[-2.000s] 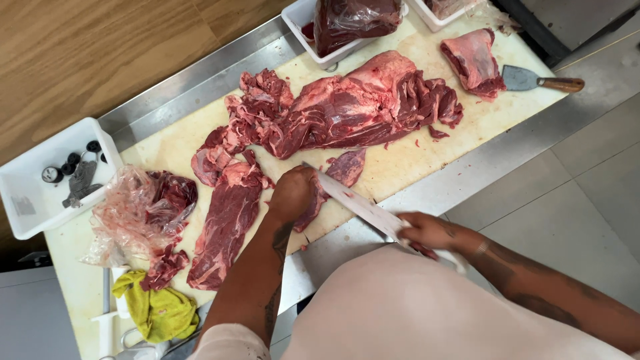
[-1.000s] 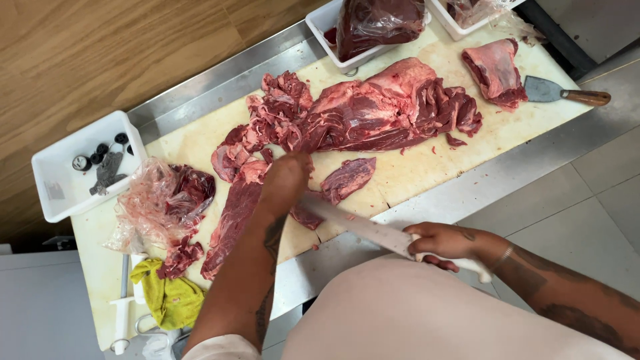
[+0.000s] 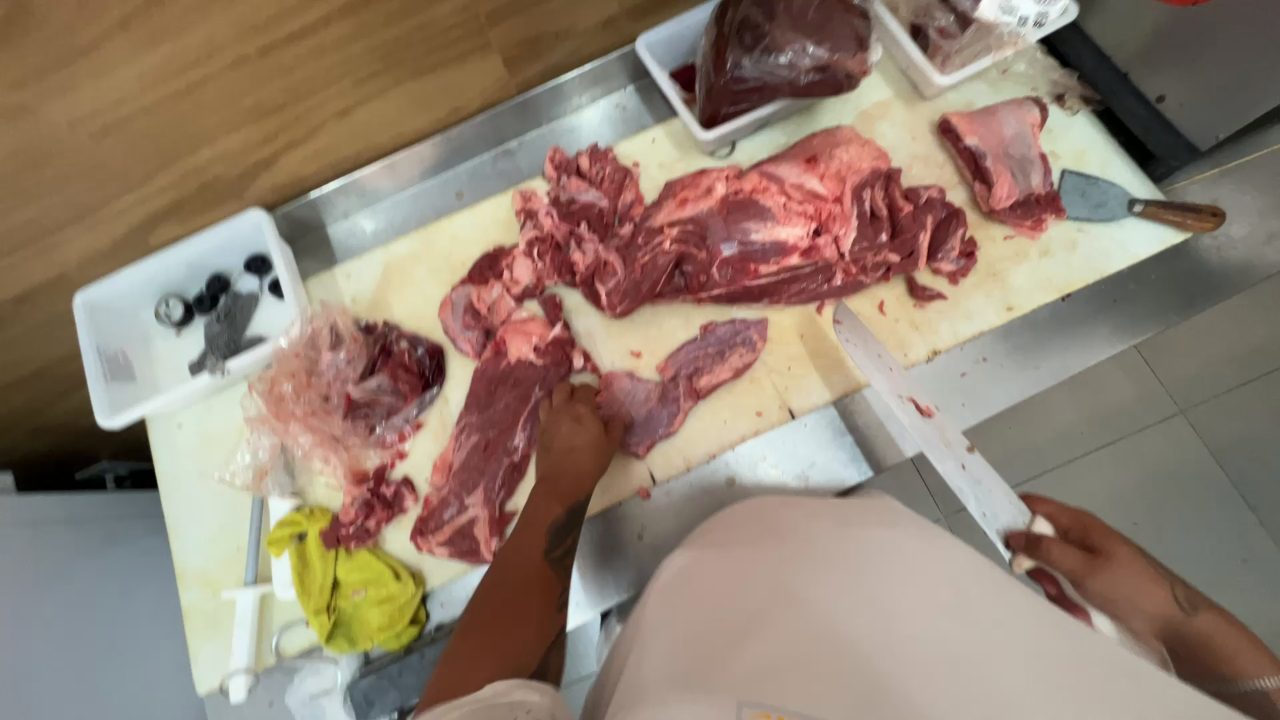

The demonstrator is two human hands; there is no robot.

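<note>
My right hand (image 3: 1085, 565) is closed around the white handle of a long butcher's knife (image 3: 925, 425), whose tip reaches over the front edge of the cutting board (image 3: 810, 345). A bit of meat clings to the blade. My left hand (image 3: 577, 440) is on the board between a long slab of raw meat (image 3: 490, 430) and a small flat piece of meat (image 3: 685, 385), its fingertips at the slab's edge; whether they grip it cannot be told. Behind lies a large cut of raw meat (image 3: 740, 235), with ragged meat (image 3: 590, 200) at its left end.
At the left are a white tub (image 3: 125, 370) with dark items, bagged meat (image 3: 390, 375), a yellow cloth (image 3: 355, 590) and a sharpening steel (image 3: 247, 620). White trays (image 3: 740, 130) hold wrapped meat (image 3: 785, 55) at the back. A meat piece (image 3: 1005, 165) and a scraper (image 3: 1140, 205) lie at the right.
The knife has swung away from my left hand and the small piece, to the right. My left hand has shifted and now reaches down beside the slab.
</note>
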